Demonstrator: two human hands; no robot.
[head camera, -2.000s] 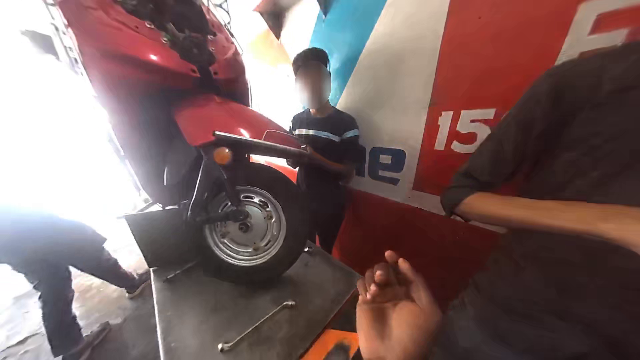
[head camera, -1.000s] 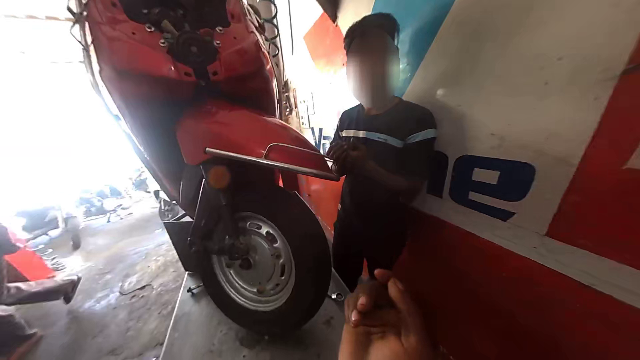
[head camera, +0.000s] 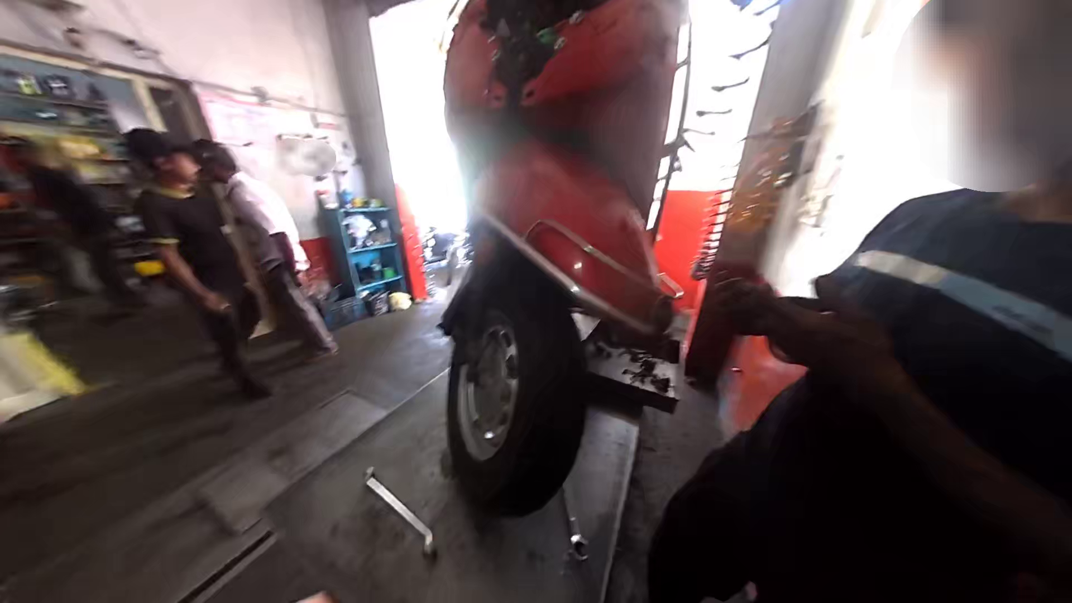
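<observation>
Only a sliver of skin, apparently my left hand (head camera: 318, 597), shows at the bottom edge; its fingers and anything in them are hidden. My right hand is out of view. Ahead stands a red scooter (head camera: 561, 193) with its front wheel (head camera: 519, 410) over a dark metal platform (head camera: 335, 519). A metal tube guard (head camera: 544, 264) runs along its front fender. A double-ended wrench (head camera: 400, 512) lies on the platform left of the wheel, and another wrench (head camera: 574, 536) lies to its right. Small dark parts (head camera: 645, 368) rest on a ledge behind the wheel.
Close on the right stands a person (head camera: 946, 352) in a dark striped shirt, hands raised near the scooter. Two people (head camera: 197, 251) (head camera: 268, 243) are at the left. Beyond are a blue shelf (head camera: 368, 247) and a rack of hanging tools (head camera: 720, 201).
The view has swung left. The raised hand seen in both earlier frames is no longer up in front of the scooter.
</observation>
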